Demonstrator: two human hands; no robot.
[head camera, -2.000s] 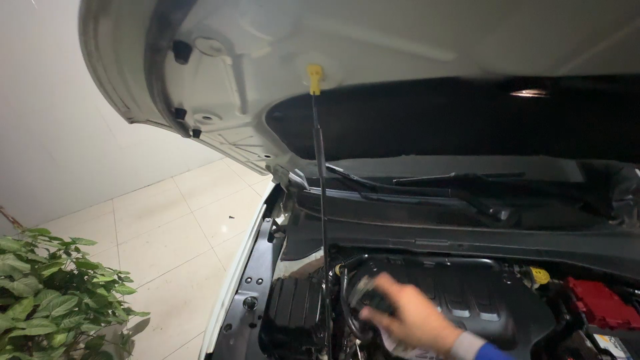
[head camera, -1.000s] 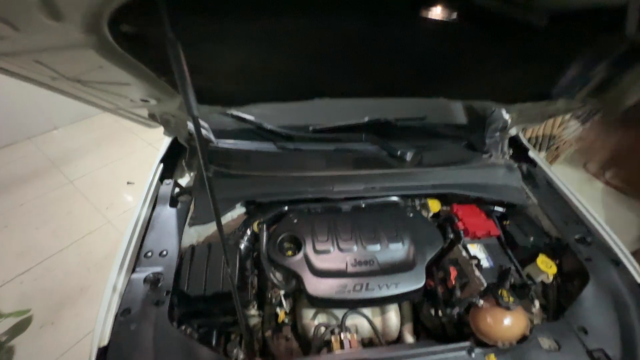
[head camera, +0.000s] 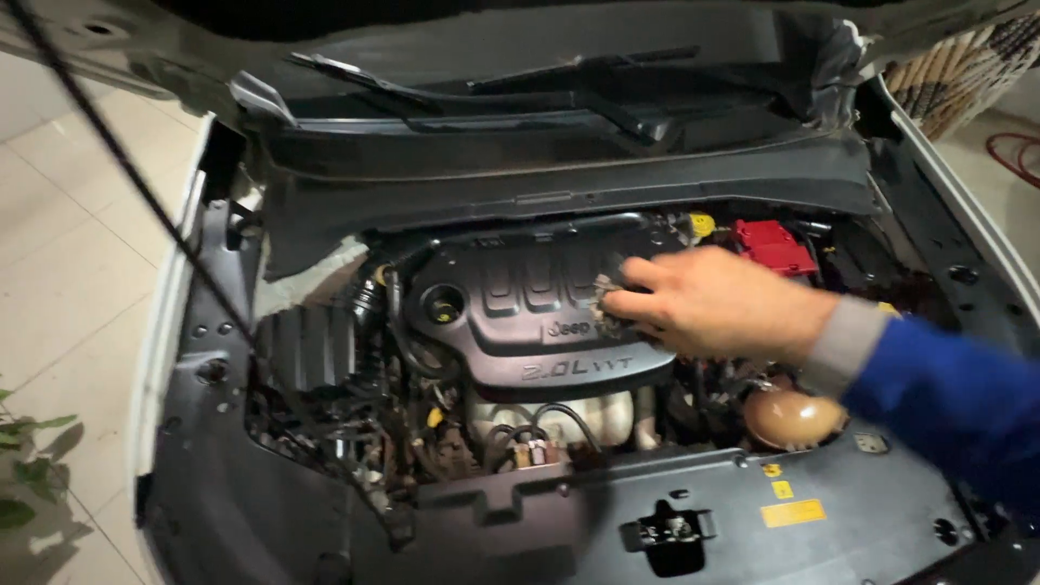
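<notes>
My right hand (head camera: 715, 305), in a blue sleeve with a grey cuff, reaches in from the right above the black plastic engine cover (head camera: 504, 345). Its fingers are closed on a small crumpled cloth (head camera: 603, 305), partly blurred and partly hidden by the fingers. Whether the cloth touches the cover I cannot tell. The oil filler cap (head camera: 444, 307) sits in a round recess at the cover's left. Behind the hand is the red battery terminal cover (head camera: 776, 246). My left hand is out of view.
The hood prop rod (head camera: 146, 187) slants across the left side. A coolant reservoir (head camera: 795, 416) lies below my forearm. The black front panel (head camera: 715, 496) spans the near edge, and wiper arms (head camera: 382, 85) lie behind. Leaves (head camera: 36, 467) show at lower left, a red hose (head camera: 1016, 158) at far right.
My right hand, absent one second ago, is over the right part of the engine cover. Two seconds ago a hand was near the cover's left end. The view has shifted to the engine bay.
</notes>
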